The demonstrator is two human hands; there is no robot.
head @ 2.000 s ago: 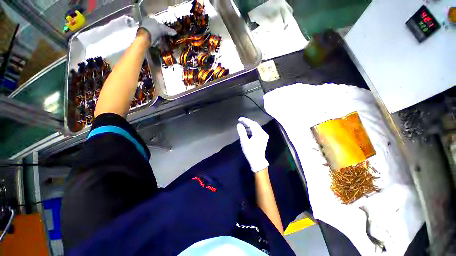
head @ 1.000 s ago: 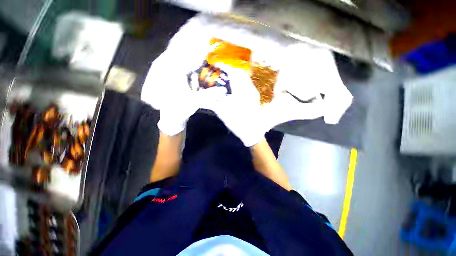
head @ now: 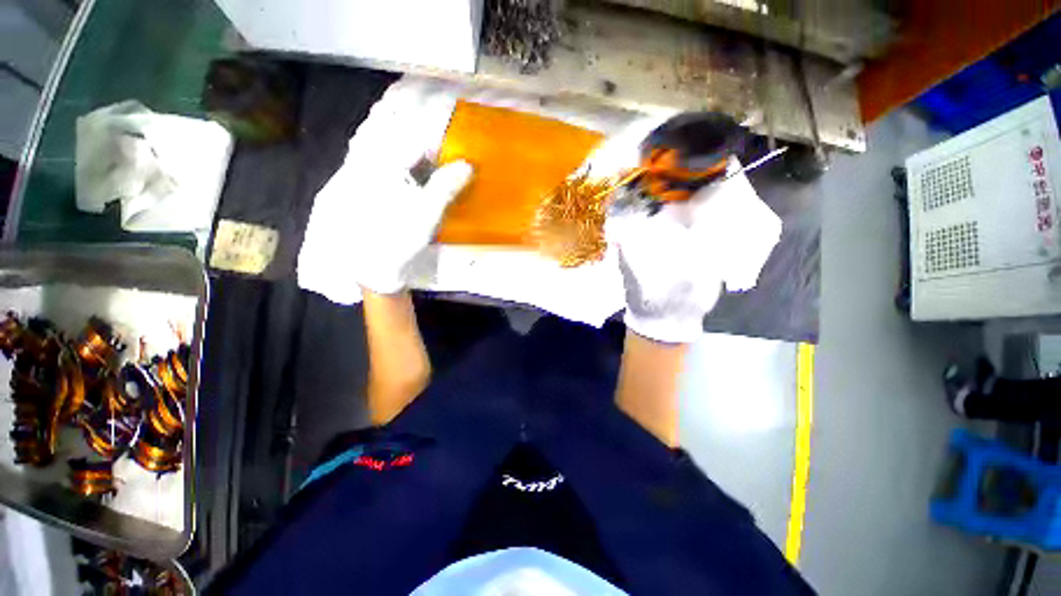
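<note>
My right hand (head: 673, 274), in a white glove, holds a dark coil with copper bands (head: 686, 163) at the right end of the white cloth (head: 529, 285). Thin leads stick out from the coil. My left hand (head: 401, 221), gloved in white, lies at the left edge of the flat amber film (head: 512, 163), with its thumb at the film and a small dark piece (head: 421, 170) by its fingers. A pile of short copper-coloured pieces (head: 574, 219) lies at the film's right side, partly on it.
A metal tray (head: 200, 396) of jumbled coils is at left, with part of another tray below. White wipes (head: 151, 169) and a beige block (head: 243, 247) lie at upper left. The machine ledge (head: 768, 76) runs behind the cloth. A person's foot (head: 968, 384) and blue stool (head: 998, 489) are at right.
The view has steadied over the cloth. The coil has moved from between my hands to the right, in my right hand. My hands have moved apart, and the film now lies flat and more exposed.
</note>
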